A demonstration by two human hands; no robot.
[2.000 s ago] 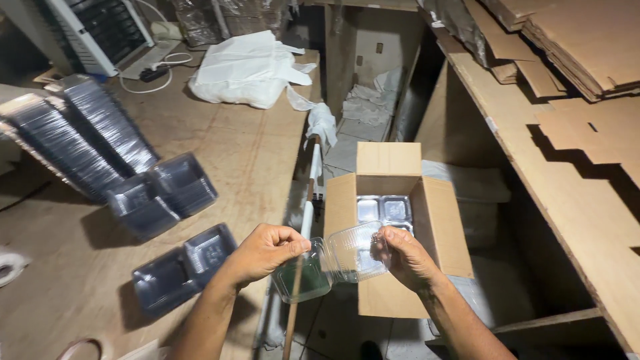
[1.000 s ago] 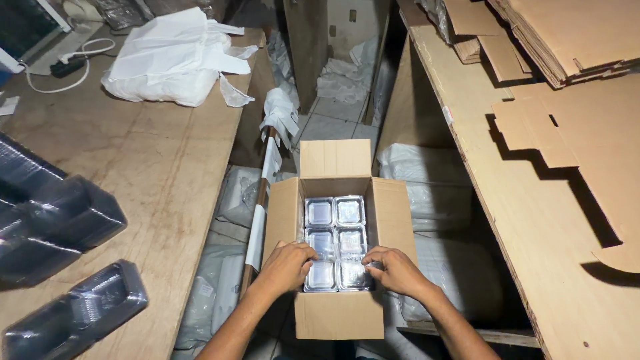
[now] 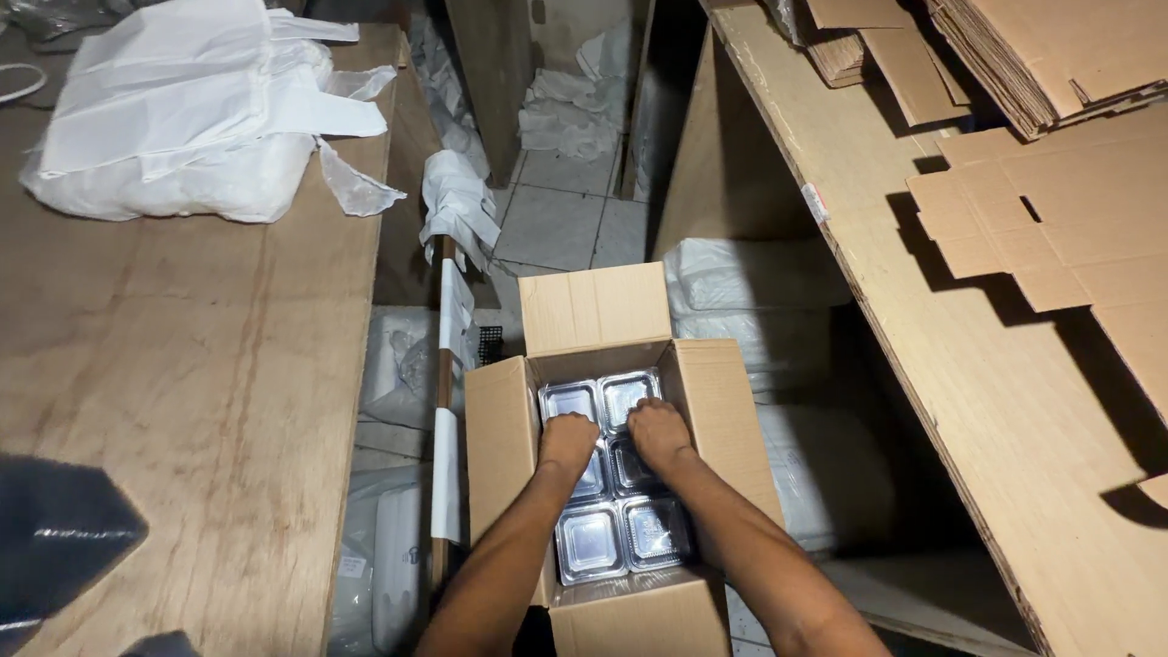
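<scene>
An open cardboard box [image 3: 598,315] stands between two wooden benches, its flaps folded outward. Inside it lie clear plastic clamshell containers [image 3: 591,540], arranged in two columns of several. My left hand [image 3: 570,442] is curled over the containers at the far left of the box, knuckles up. Over the far right ones, my right hand [image 3: 659,432] is curled in the same way, its fingers bent down against the plastic. The fingertips of both hands are hidden, so whether they grip a container cannot be told. More dark, shiny plastic containers [image 3: 64,525] sit on the left bench.
White plastic bags [image 3: 182,119] lie on the left wooden bench [image 3: 210,392]. Flattened cardboard boxes [image 3: 1049,210] rest on the right bench [image 3: 876,237]. A pole wrapped in white [image 3: 445,474] stands left of the box, and wrapped packages [image 3: 821,456] lie under the right bench.
Two seconds ago both hands held a clear clamshell above the box; one second ago they were at the near containers inside it. Now they have moved to the far ones. The view has shifted.
</scene>
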